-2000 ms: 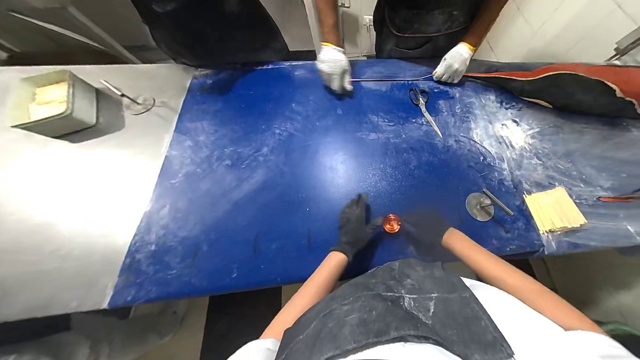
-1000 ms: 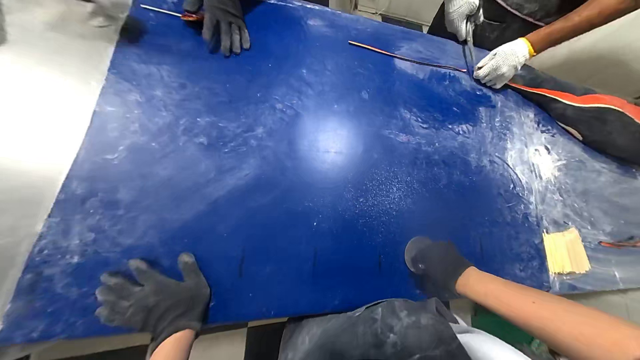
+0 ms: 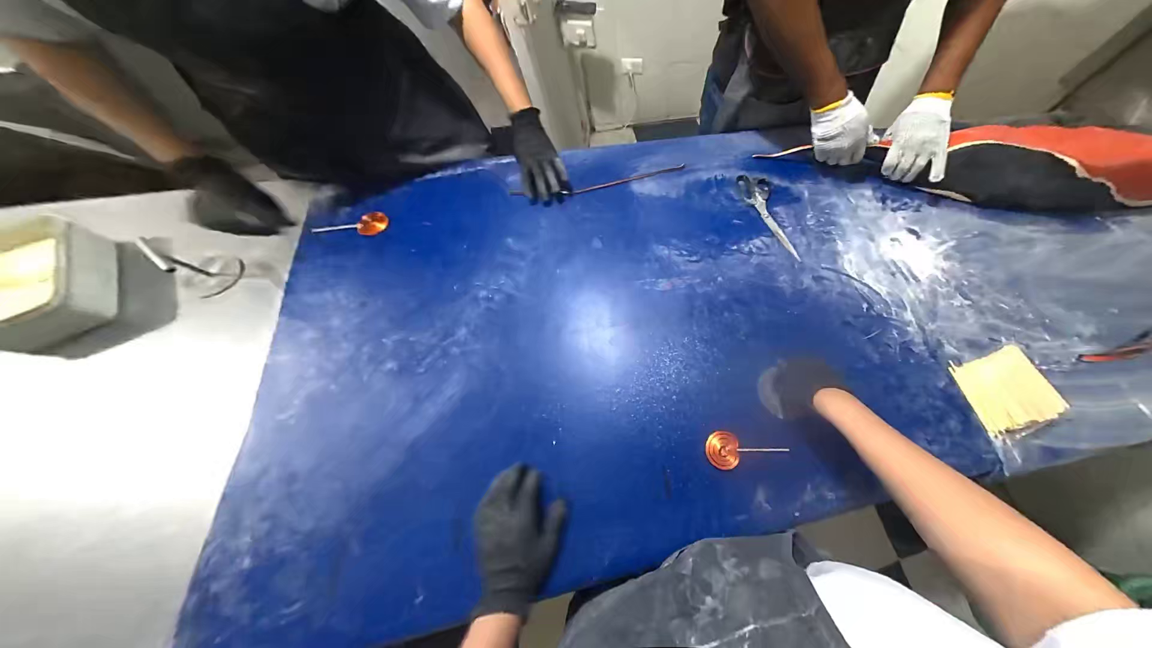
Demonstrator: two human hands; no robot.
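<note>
My left hand point(image 3: 517, 540), in a black glove, rests palm down on the blue table covering point(image 3: 405, 504) near its front edge, holding nothing. My right hand point(image 3: 805, 387) is blurred, also black-gloved, around a round metal disc tool point(image 3: 771, 391) whose edge shows at its left. Between the hands, nearer the right one, lies an orange spiral lollipop point(image 3: 723, 450), its thin stick pointing right. A second orange spiral lollipop point(image 3: 372, 223) lies at the far left of the covering, stick to the left. A bundle of pale sticks point(image 3: 1008, 389) lies to the right.
Scissors point(image 3: 765, 211) lie near the far edge. A co-worker's white-gloved hands point(image 3: 841, 130) touch a thin strand beside a red and black mass point(image 3: 1035, 166). Another person's black-gloved hand point(image 3: 540, 162) touches a thin strand point(image 3: 630, 178). A grey container point(image 3: 90, 279) and another disc tool point(image 3: 225, 274) stand left.
The scissors, in a co-worker's hand one second ago, now lie on the table. The spiral between my hands two seconds ago showed no stick; the one there now has one. The view has shifted.
</note>
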